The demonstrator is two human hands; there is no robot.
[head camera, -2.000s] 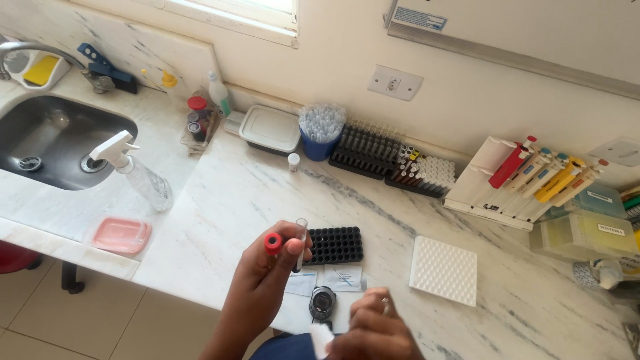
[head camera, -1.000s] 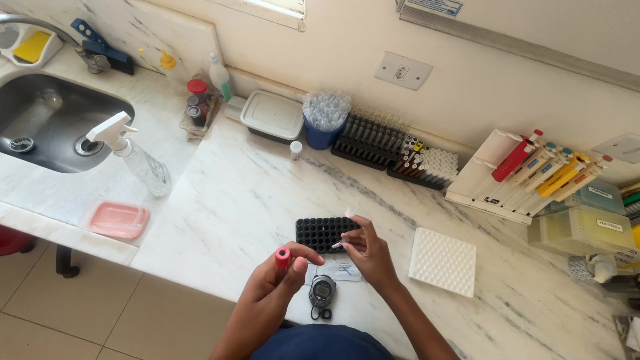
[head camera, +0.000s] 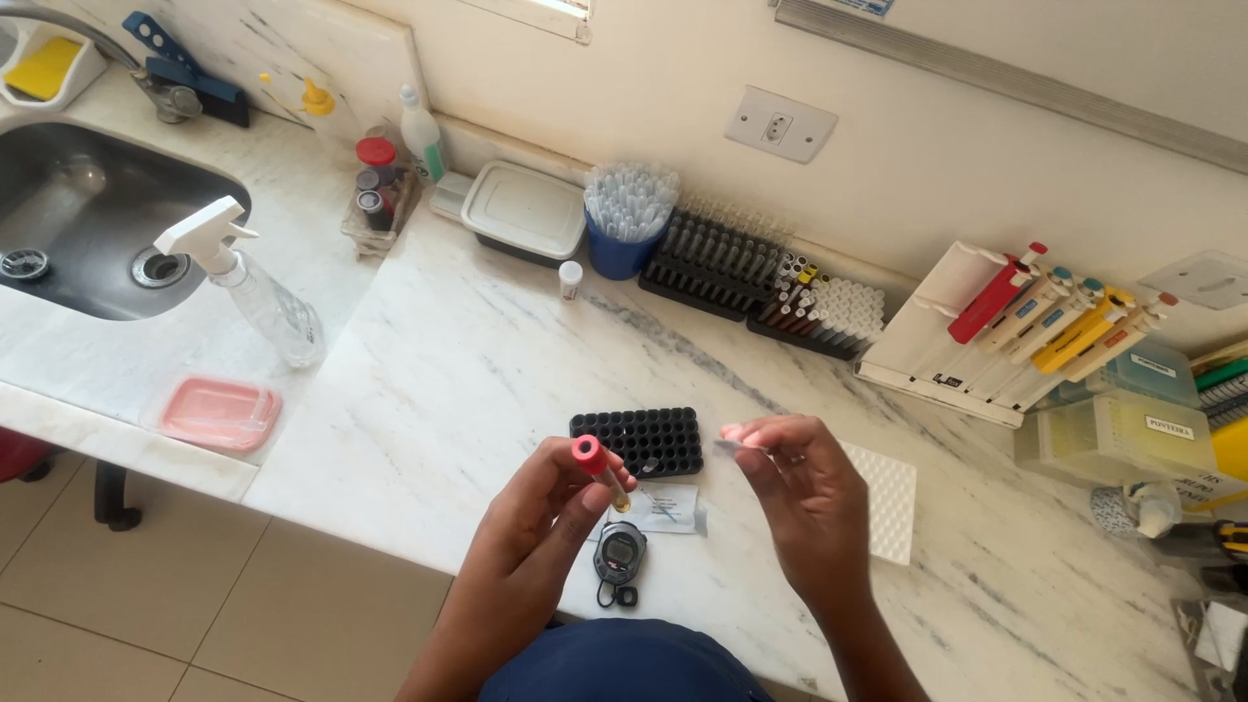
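Observation:
My left hand (head camera: 546,517) holds a red-capped blood collection tube (head camera: 602,470) at a tilt, its cap toward me and yellowish contents at its lower end. My right hand (head camera: 799,487), raised to the right, pinches a small pale, flat piece (head camera: 729,446) between thumb and fingertips; what it is cannot be told. Behind my left fingers lies a black tube rack (head camera: 673,434), with a small clear tube (head camera: 651,465) in or on it. Printed paper (head camera: 673,509) and a black digital stopwatch (head camera: 620,554) are on the marble counter below the rack.
A white textured well plate (head camera: 892,502) lies partly behind my right hand. Along the wall stand a lidded container (head camera: 526,210), a blue cup of pipettes (head camera: 621,249), racks of tubes (head camera: 712,263) and a pipette stand (head camera: 936,366). A spray bottle (head camera: 268,302) is beside the sink (head camera: 117,234).
My right hand has moved from the black rack to the right and holds a pale piece. The clear tube that my left hand held beside the red-capped one two seconds ago is no longer in it.

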